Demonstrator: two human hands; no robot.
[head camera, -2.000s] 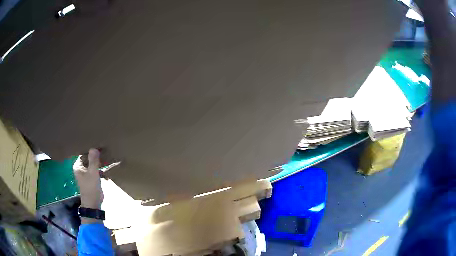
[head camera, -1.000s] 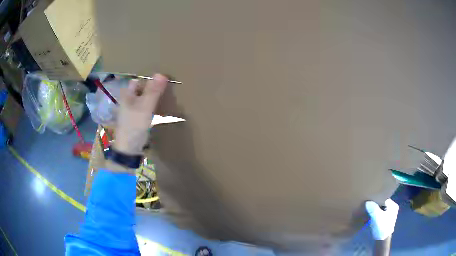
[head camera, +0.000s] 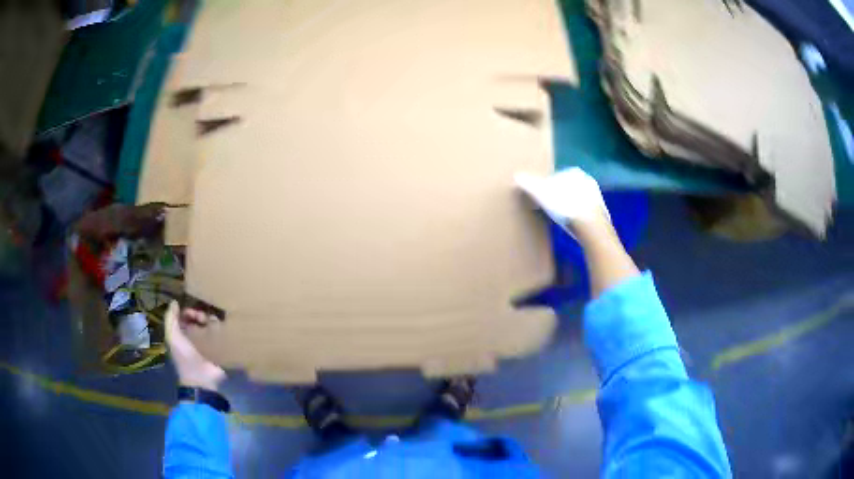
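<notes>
A plain brown box blank (head camera: 375, 206) lies flat before me, overhanging the green bench (head camera: 604, 159) toward my body, with slots on its left and right edges. My left hand (head camera: 192, 348), bare with a black wristband, grips the blank's lower left edge by a slot; its fingers are partly hidden. My right hand (head camera: 568, 198), in a white glove, holds the blank's right edge; its fingers are blurred. I cannot make out a rod in either hand.
A stack of blanks (head camera: 721, 75) with ragged layered edges lies on the bench at the right. A scrap carton (head camera: 94, 309) with mixed rubbish stands on the floor at left. A blue plastic thing (head camera: 569, 271) shows under the bench. My feet and a yellow floor line are below.
The large blank that filled the view has come down flat onto the bench. Both hands now hold its side edges, and the view has turned toward the bench and my feet.
</notes>
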